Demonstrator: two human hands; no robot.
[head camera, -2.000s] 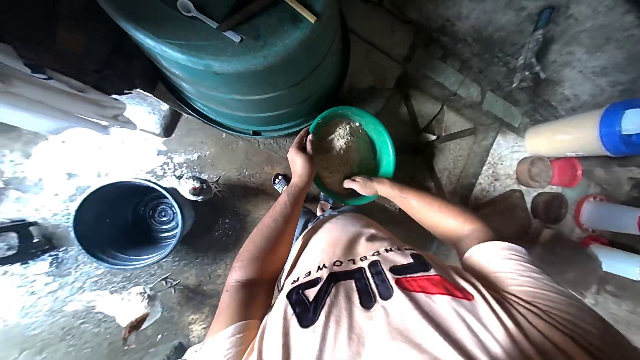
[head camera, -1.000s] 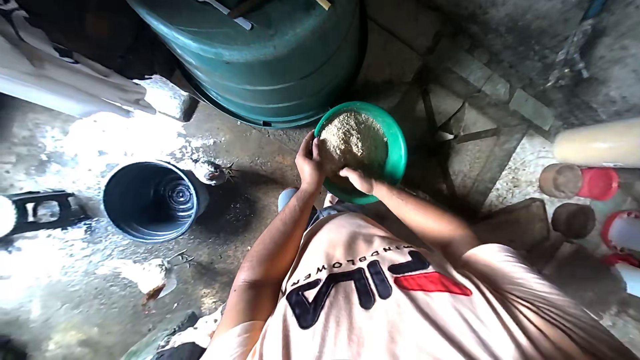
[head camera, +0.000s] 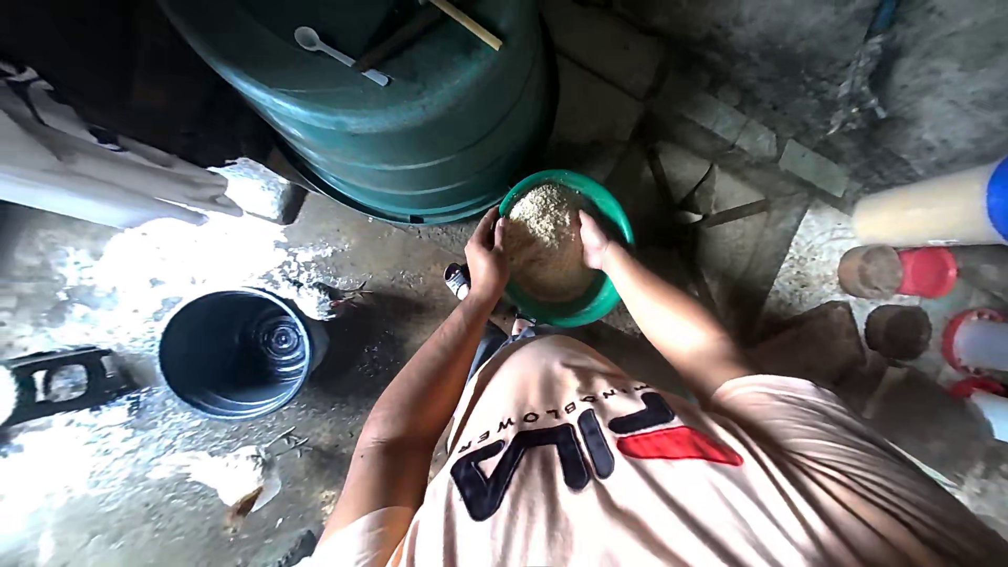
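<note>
A green plastic basin (head camera: 617, 303) is in front of my body, beside a big green barrel. Pale crumbly meal (head camera: 543, 214) is heaped on its far side, with browner, finer material around and below. My left hand (head camera: 487, 256) grips the basin's left rim, thumb on the inner side and the other fingers partly hidden. Inside the basin, at the right edge of the meal, is my right hand (head camera: 594, 240); its fingertips are partly buried or hidden, and I cannot tell whether it grasps any.
The green barrel (head camera: 394, 150) carries a white plastic spoon (head camera: 339, 55) and a stick (head camera: 466, 24). On the wet floor at left are a black bucket (head camera: 236, 354), a black stool (head camera: 67, 382) and two white chickens (head camera: 315, 299). Several containers stand at right, one a blue-capped jar (head camera: 921, 206).
My right hand has moved from the basin's near side to the right side of the meal. My left hand stays at the left rim.
</note>
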